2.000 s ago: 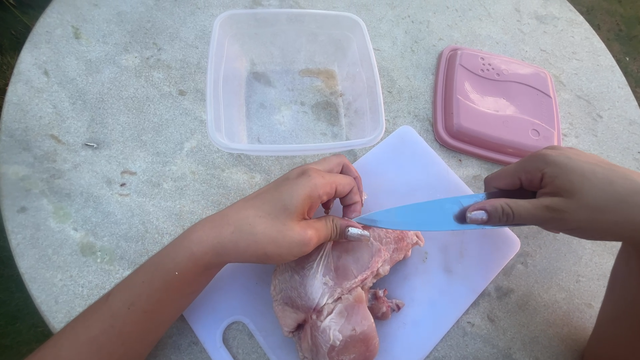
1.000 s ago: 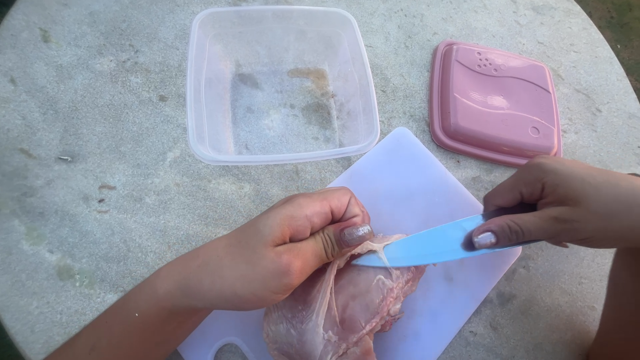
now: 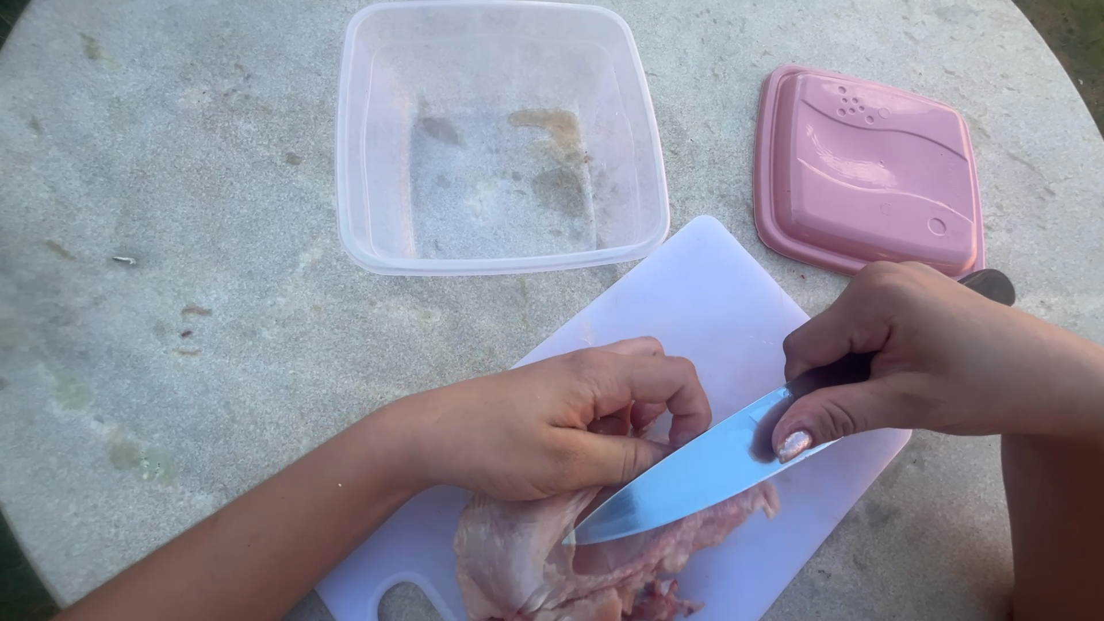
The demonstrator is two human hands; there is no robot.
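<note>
Raw poultry meat with skin, seemingly chicken, lies on a white plastic cutting board, its lower end cut off by the frame edge. My left hand pinches the upper edge of the meat, with its fingertips partly hidden behind the blade. In my right hand is a kitchen knife with a dark handle, my thumb pressed on the side of the blade. The blade slants down to the left, and its tip touches the meat just below my left hand.
Beyond the board stands a clear plastic container without its lid. A pink plastic lid lies to its right, near my right hand. Everything rests on a round grey stone-like table, whose curved edge shows at both sides.
The knife has turned from nearly level to a steeper slant, its tip now lower on the meat. My left hand has shifted its hold, and the skin it held stretched up one second ago is lower.
</note>
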